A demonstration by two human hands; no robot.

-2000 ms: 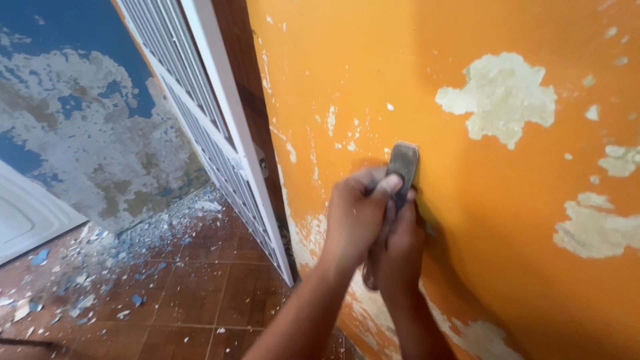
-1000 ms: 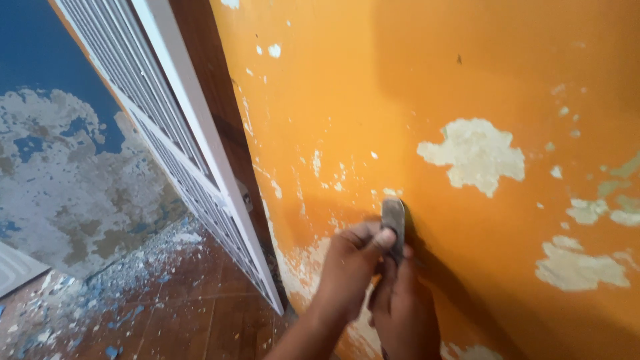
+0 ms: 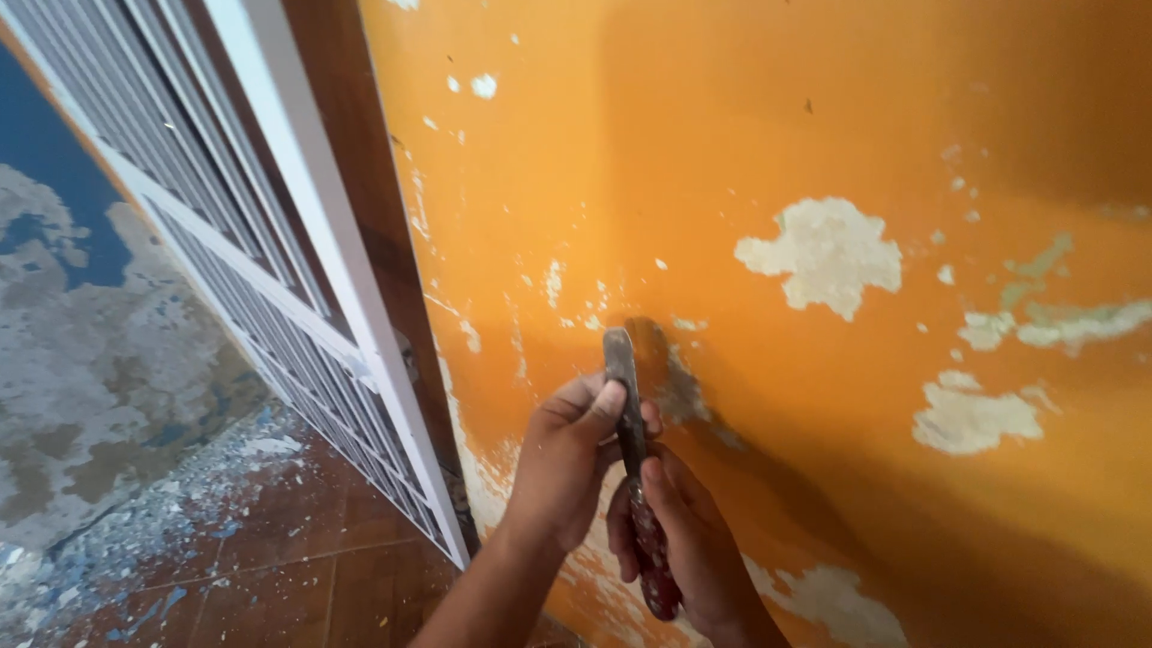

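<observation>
A scraper with a flat metal blade (image 3: 621, 360) and a dark red handle points up along the orange painted wall (image 3: 720, 162). My left hand (image 3: 567, 450) grips the blade near its middle, the thumb lying on the metal. Lower down, my right hand (image 3: 679, 531) is closed around the handle. The blade's rounded tip is close to small pale chips in the paint; whether it touches the wall cannot be told. Right of the tip is a large bare patch (image 3: 828, 256), with another bare patch (image 3: 976, 414) lower right.
A white metal barred gate (image 3: 315, 198) stands to the left beside a brown door frame (image 3: 346, 135). Behind it is a peeling blue wall (image 3: 99, 243). Paint flakes (image 3: 135, 531) litter the brown tiled floor (image 3: 297, 558) along that wall's foot.
Both hands keep hold of the scraper. The blade's tip was over a pale chip mark one second ago and now shows below and beside such marks. The view has shifted.
</observation>
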